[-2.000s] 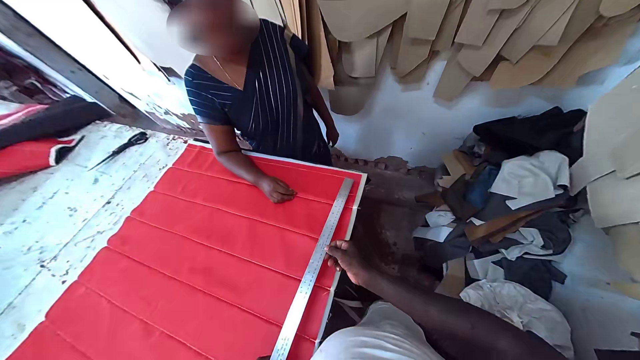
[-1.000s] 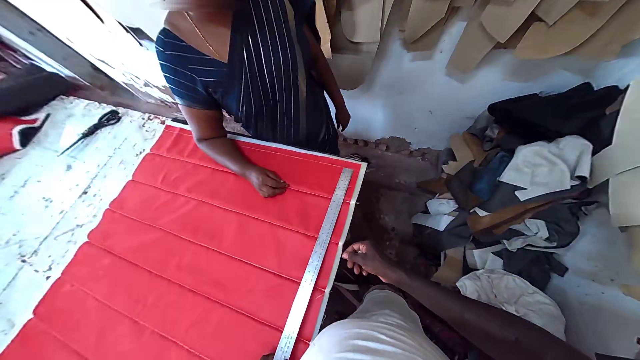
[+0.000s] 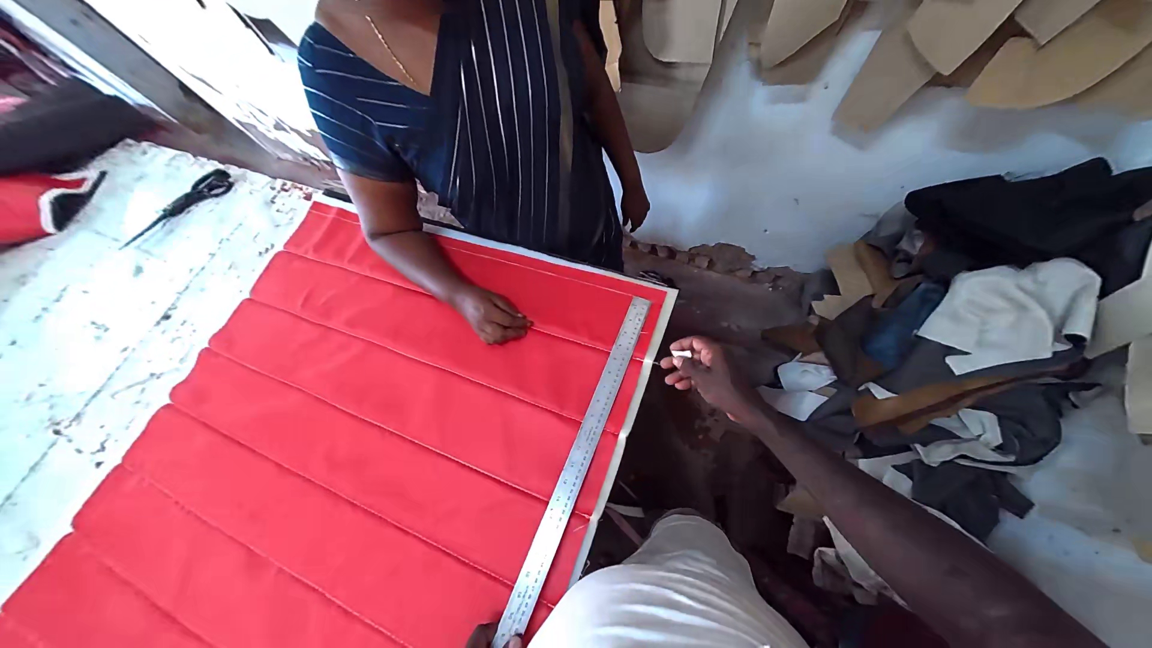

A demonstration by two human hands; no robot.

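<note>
A red quilted fabric panel with stitched lines and a pale border lies flat on the table. Along its right side a long steel ruler rests on the fabric. My left hand, partly cut off by the bottom edge of the view, is at the ruler's near end with fingers on either side of it. Just off the panel's right edge, my right hand holds a small white piece, likely chalk, between thumb and fingers.
Across the panel stands a person, whose hand rests on the fabric. Black scissors lie on the worn white table at left. Fabric scraps are heaped at right; brown pattern pieces hang on the wall.
My right hand has moved off the ruler and the panel, out past the right edge. The view has shifted somewhat. The ruler and the other person's hand stay on the panel.
</note>
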